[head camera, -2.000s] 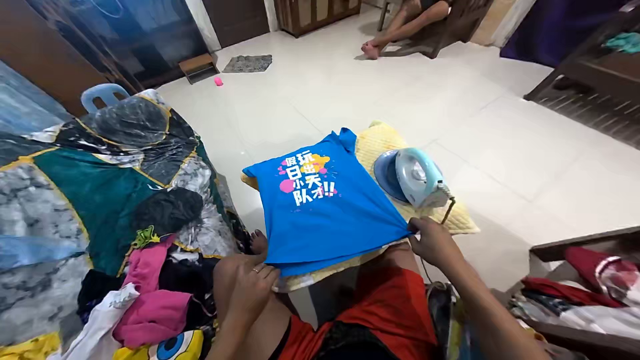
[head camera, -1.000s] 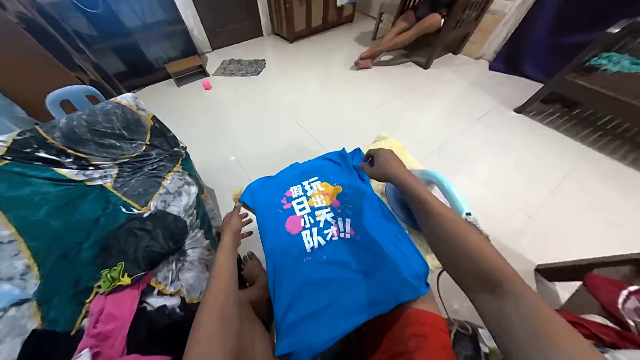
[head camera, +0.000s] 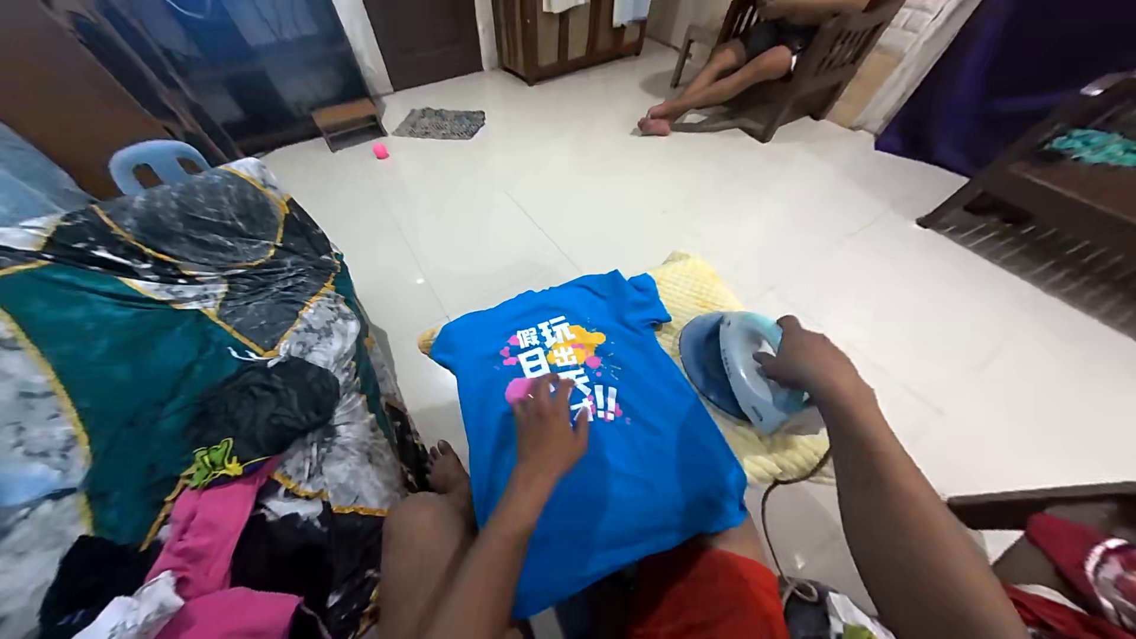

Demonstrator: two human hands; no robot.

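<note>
A blue T-shirt [head camera: 621, 488] with a white, pink and yellow print lies spread over a padded surface in front of me and partly over my lap. My left hand [head camera: 548, 426] rests on its print, fingers apart, holding nothing. To the right of the shirt, my right hand [head camera: 803, 359] grips the handle of a light blue electric iron [head camera: 750, 377]. The iron is tilted, its soleplate side facing the shirt, on a yellow quilted cloth [head camera: 697, 288]. Its cord [head camera: 770, 524] runs down beside my leg.
Piled clothes [head camera: 213, 568] lie on a patterned covered seat [head camera: 80, 328] at the left. A wooden frame with red clothes [head camera: 1065, 550] stands at lower right. Further off are a pink ball [head camera: 381, 151], a floor mat [head camera: 441, 123], a wooden bench [head camera: 1047, 204] and a seated person [head camera: 745, 75].
My right hand has moved from the shirt's sleeve to the iron's handle. My left hand has gone from the shirt's left edge to its print. The shirt lies further up than two seconds ago.
</note>
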